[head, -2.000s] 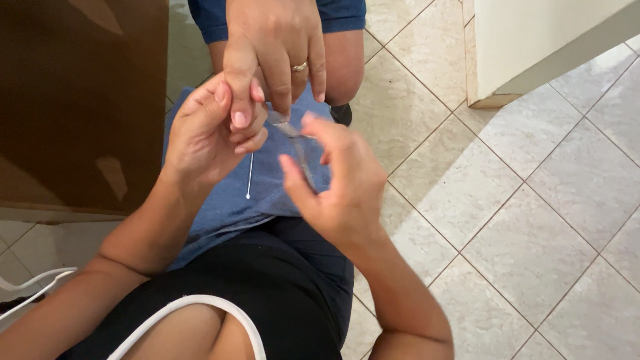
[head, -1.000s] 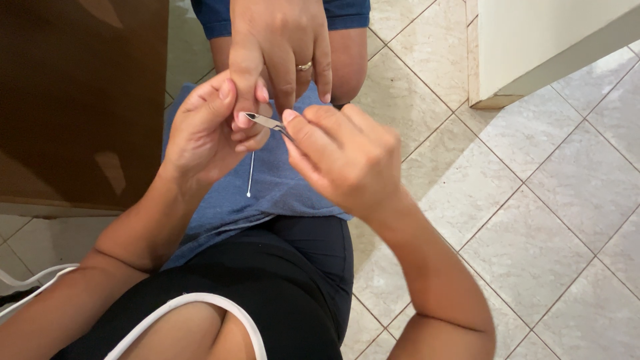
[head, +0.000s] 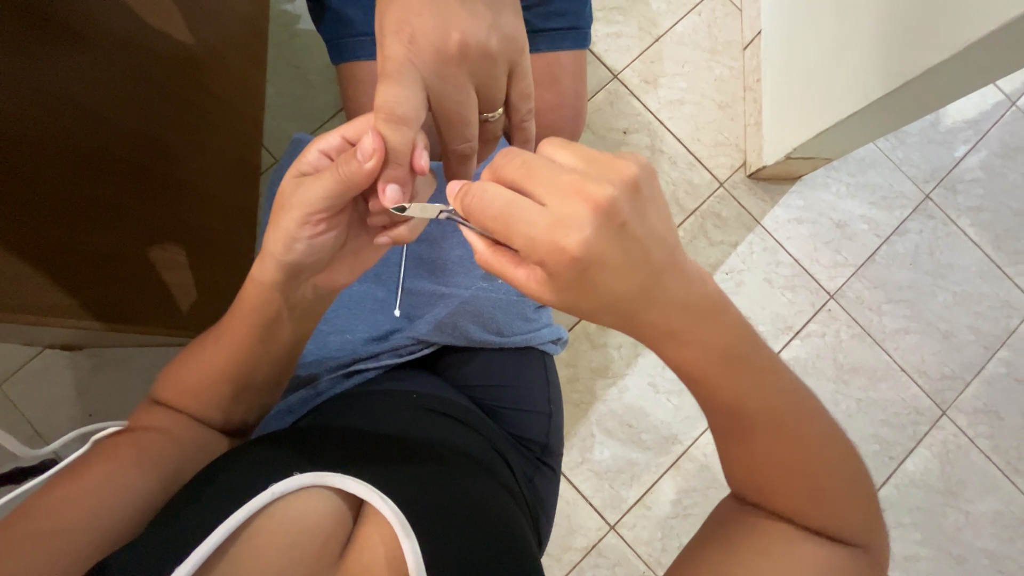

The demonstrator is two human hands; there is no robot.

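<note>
My left hand (head: 328,204) grips a finger of another person's hand (head: 460,68), which reaches in from the top and wears a ring (head: 492,114). Metal cuticle nippers (head: 424,210) are in my right hand (head: 572,228), its fingers closed around the handles. The nippers' tip lies at the nail of the held finger. Below my left hand a thin metal rod-like tool (head: 402,280) shows over a blue cloth (head: 472,312) on my lap; its upper end is hidden.
Tiled floor (head: 840,296) spreads out on the right, with a pale wall end (head: 872,80) at the upper right. A dark brown wooden panel (head: 120,184) stands at the left. White cord-like strips (head: 72,448) show at the lower left.
Two seconds ago my right hand was blurred, its fingers spread around the nippers. Its fingers have closed on them, and their tip has come to the held fingertip. My left hand keeps its hold.
</note>
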